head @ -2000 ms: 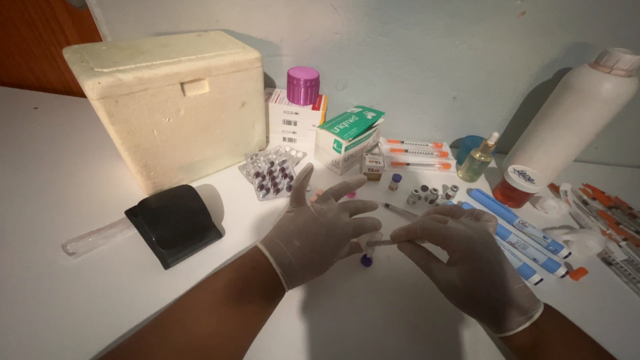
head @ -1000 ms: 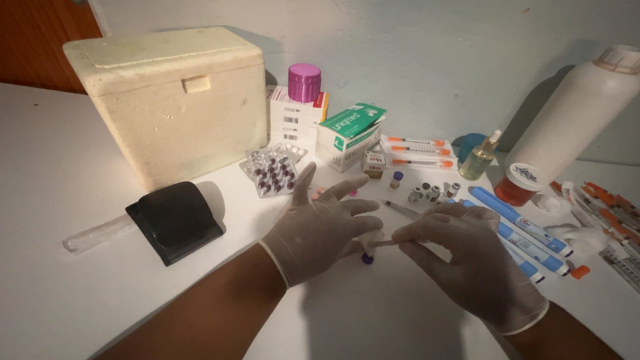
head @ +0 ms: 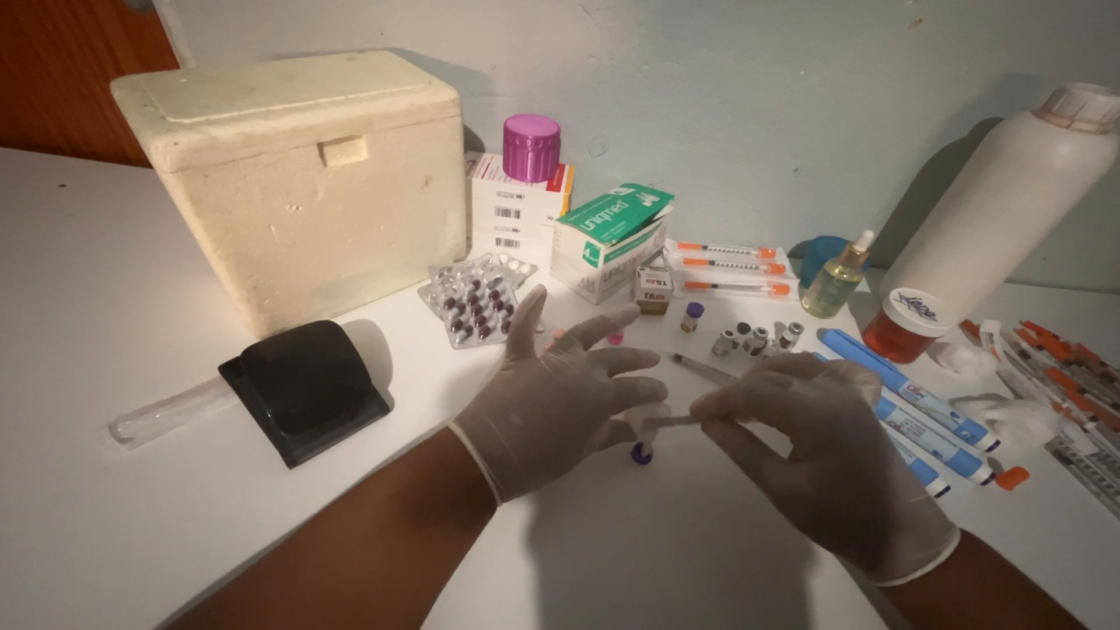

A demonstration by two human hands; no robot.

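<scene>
My gloved left hand [head: 560, 402] is over the table with its upper fingers spread. Its lower fingers are beside a small vial with a purple cap [head: 642, 452], partly hidden by the fingertips; whether they grip it I cannot tell. A thin, pale, strip-like item [head: 674, 421] is pinched between the thumb and index finger of my gloved right hand [head: 814, 446], its far end close to the left fingers. Behind the right fingers lies a syringe [head: 700, 367]. Another purple-capped vial [head: 692, 317] and several small grey-capped vials [head: 757, 339] stand farther back.
A foam box [head: 306, 201] stands at back left, a black case [head: 306, 389] before it. Blister packs [head: 477, 302], a green-and-white box [head: 612, 241] and packaged syringes [head: 731, 267] line the back. At right are a dropper bottle [head: 831, 284], a large white bottle [head: 997, 210] and blue pens [head: 927, 420].
</scene>
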